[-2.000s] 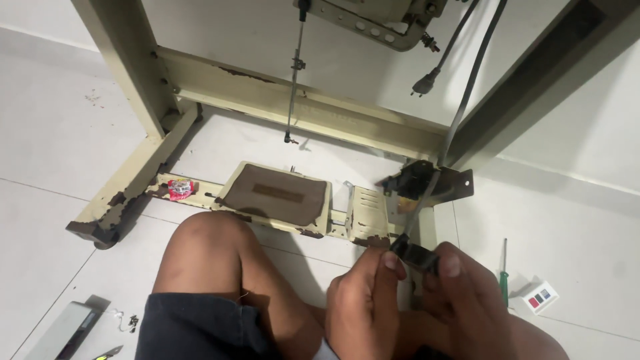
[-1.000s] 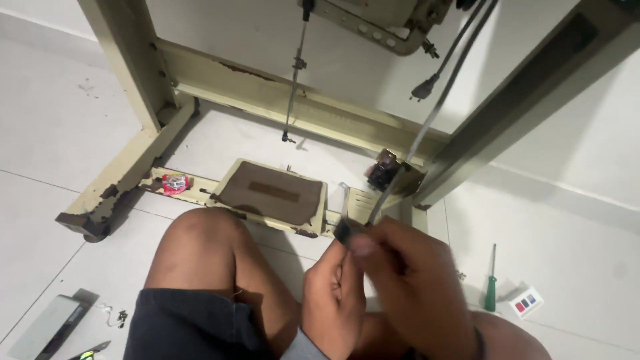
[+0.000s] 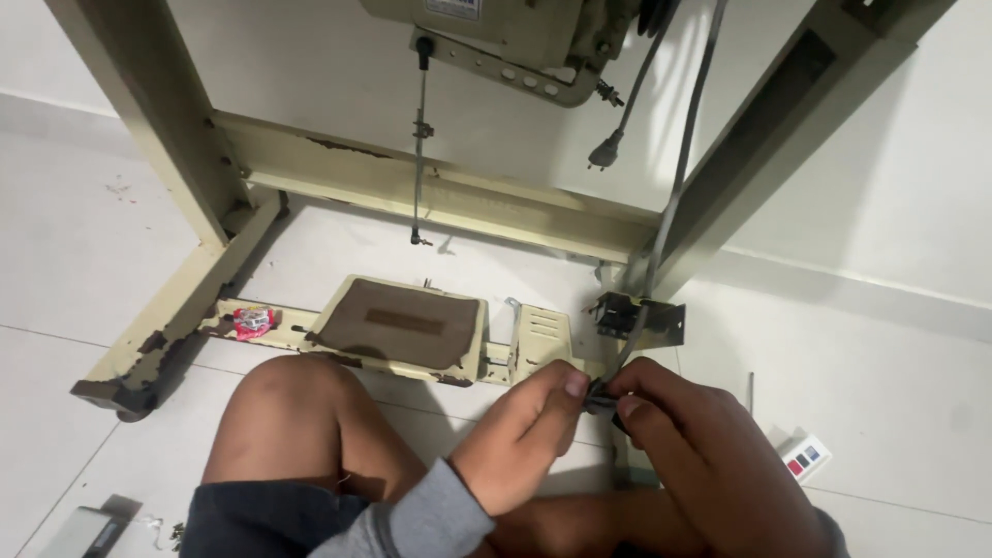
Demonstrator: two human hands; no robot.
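Observation:
My left hand [image 3: 527, 438] and my right hand [image 3: 690, 442] meet in front of the stand's right leg. Between their fingertips is the end of a grey electrical cable [image 3: 680, 167], with a small dark piece [image 3: 601, 399] at it; its exact kind is unclear. My left finger and thumb pinch this end from the left, my right ones from the right. The cable runs up past a dark metal bracket with an open switch box [image 3: 639, 318]. A black two-pin plug [image 3: 605, 150] hangs on another cord above.
Around me stand a chipped cream metal frame [image 3: 434, 194], a foot pedal [image 3: 403, 322], a slotted cream cover [image 3: 542, 329], a linkage rod [image 3: 419, 167] and a motor [image 3: 504, 31]. A red wrapper [image 3: 253, 322] lies on the crossbar, a white switch plate [image 3: 804, 459] on the floor at right.
My right hand has moved right from its place over the cable a second ago, and both hands now meet at the cable's end. The view has shifted slightly.

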